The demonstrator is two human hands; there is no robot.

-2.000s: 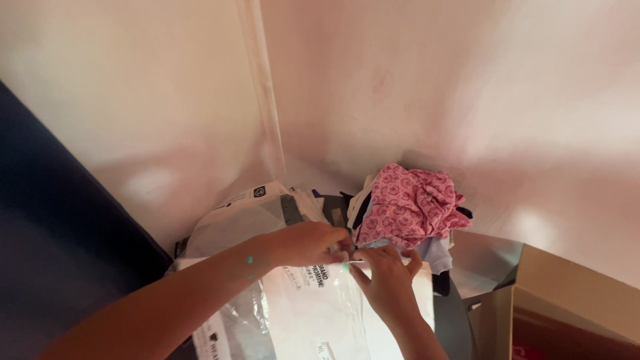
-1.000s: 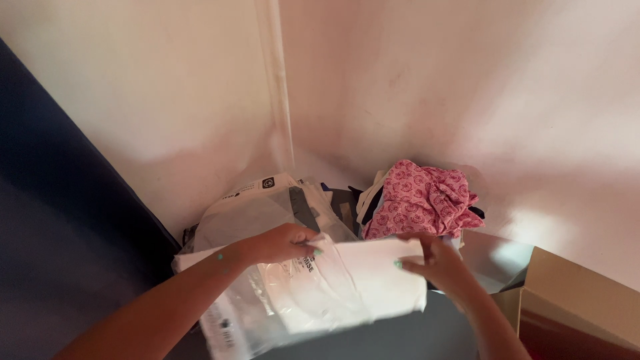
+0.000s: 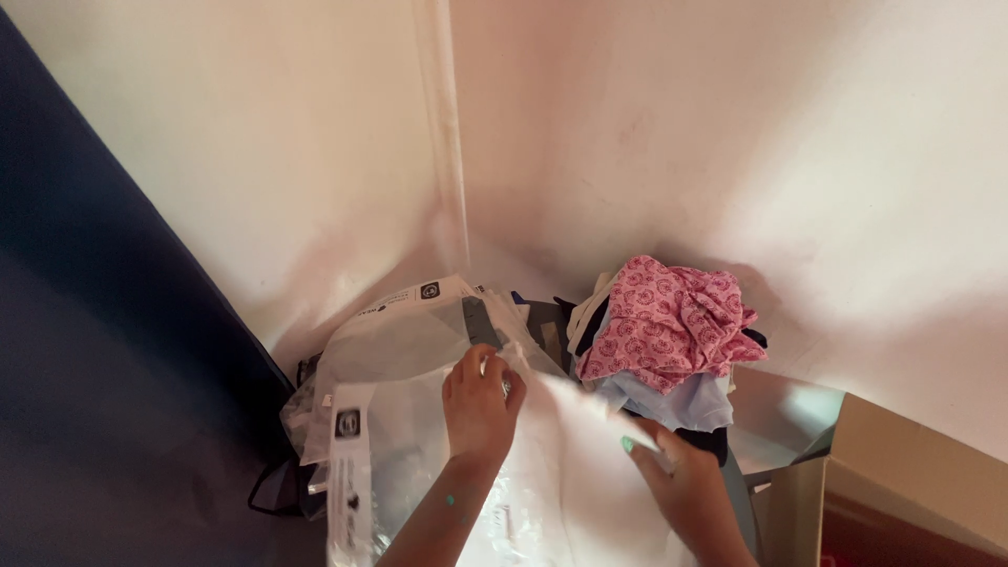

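Note:
A clear plastic packaging bag (image 3: 409, 441) with white printed edges lies spread in front of me. My left hand (image 3: 482, 398) grips its upper edge, fingers curled over the plastic. To the right, my right hand (image 3: 669, 465) pinches the corner of a white sheet-like item (image 3: 591, 472), whose material I cannot tell; it is partly inside or against the bag. More plastic bags (image 3: 394, 331) with printing lie behind my left hand. Beyond my right hand, a pink patterned cloth (image 3: 669, 323) rests on a pile of folded clothes, with a light blue cloth (image 3: 685, 402) under it.
An open cardboard box (image 3: 906, 441) stands at the lower right. Walls meet in a corner (image 3: 453, 157) behind the piles. A dark blue panel (image 3: 118, 315) slants along the left side. A black strap (image 3: 272, 496) hangs beside the bags.
The white item and bag, held level across the front a second ago, now slant down toward me. My left hand has moved from the bag's side to its upper edge.

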